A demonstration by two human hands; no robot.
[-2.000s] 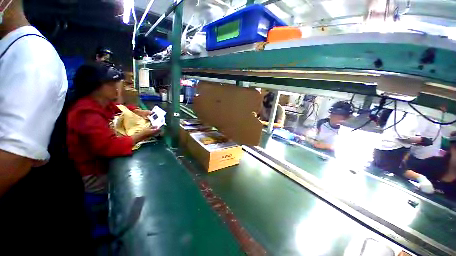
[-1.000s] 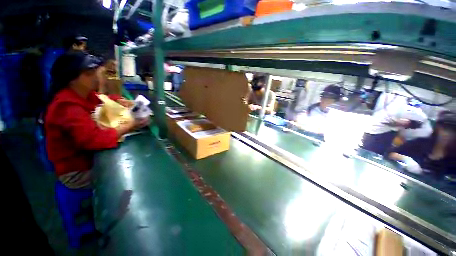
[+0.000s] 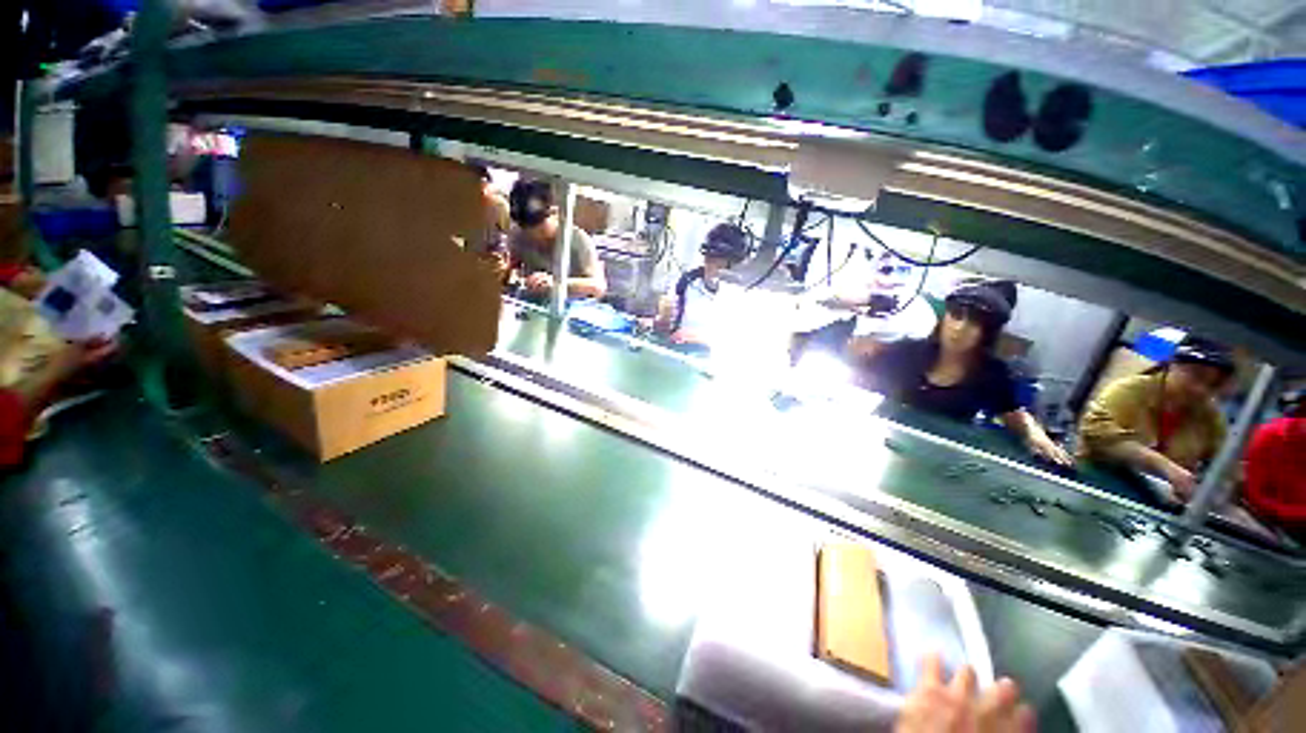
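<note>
A white foam tray (image 3: 745,656) lies on the green belt at the lower right. A narrow brown inner box (image 3: 852,609) lies on it, beside a recess with whitish, shiny contents (image 3: 928,619). One bare hand, seemingly my left hand (image 3: 967,705), reaches in from the bottom edge. Its fingers are at the tray's near right edge; the rest is cut off, and a grip cannot be made out. My right hand is not seen. A second foam tray (image 3: 1146,685) with a brown piece on it lies further right, cut off by the frame.
An open printed carton (image 3: 384,408) with a tall raised brown flap (image 3: 365,236) stands on the belt at left. A green post (image 3: 149,215) and overhead shelf (image 3: 573,65) frame the bench. A worker's hands hold white printed material at far left; several people sit opposite behind bright glare.
The view has swung right, so the carton appears further left. The foam tray and inner box, partly seen at the bottom edge before, are now largely visible. A hand has appeared at the tray.
</note>
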